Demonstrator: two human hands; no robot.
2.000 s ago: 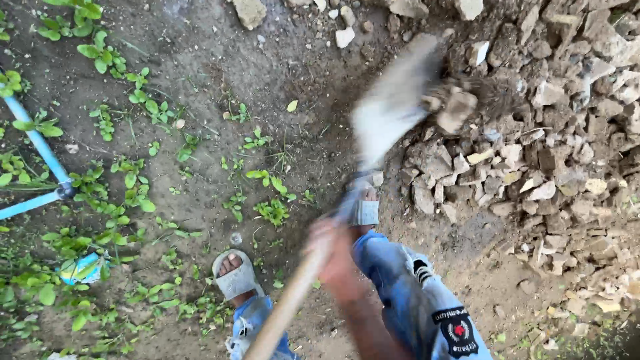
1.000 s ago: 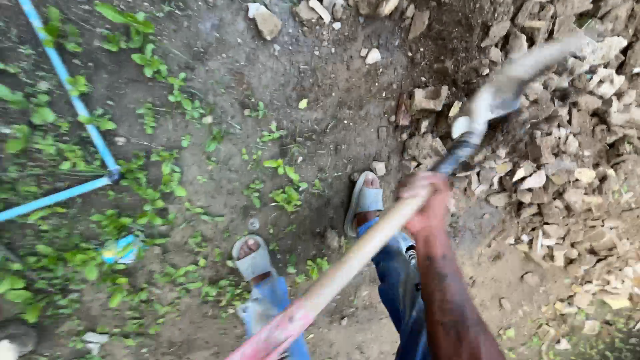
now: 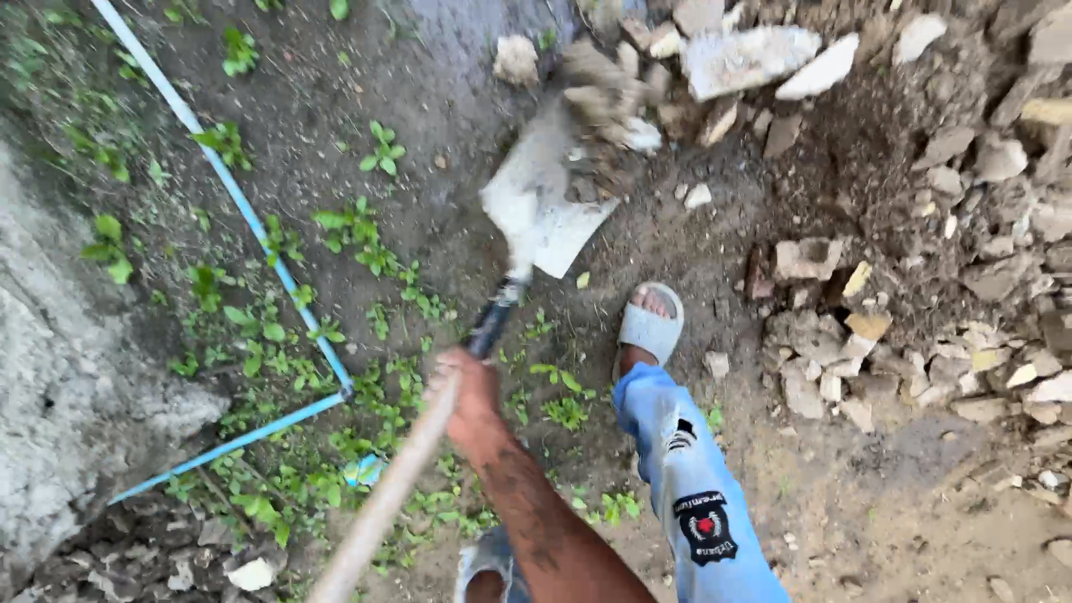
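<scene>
My right hand [image 3: 469, 389] is closed around the shaft of a long-handled shovel [image 3: 548, 205], just behind its black collar. The wooden shaft runs down to the lower left edge. The pale metal blade points up the view, over bare soil near the top centre. Blurred soil and rubble [image 3: 607, 100] lie at and past the blade's front edge; whether all of it rests on the blade, I cannot tell. My left hand is not in view, and the shaft's rear end is out of frame.
A rubble heap [image 3: 946, 360] spreads along the right, with broken slabs [image 3: 749, 63] at the top. A blue pipe [image 3: 243, 205] bends at the left, beside low green plants [image 3: 368, 243] and a rough pale concrete mass [image 3: 75, 352]. My sandalled foot [image 3: 653, 322] stands right of the shovel.
The shovel blade has swung from the rubble heap on the right to the soil left of it, with my right hand still on the shaft. The view has shifted left.
</scene>
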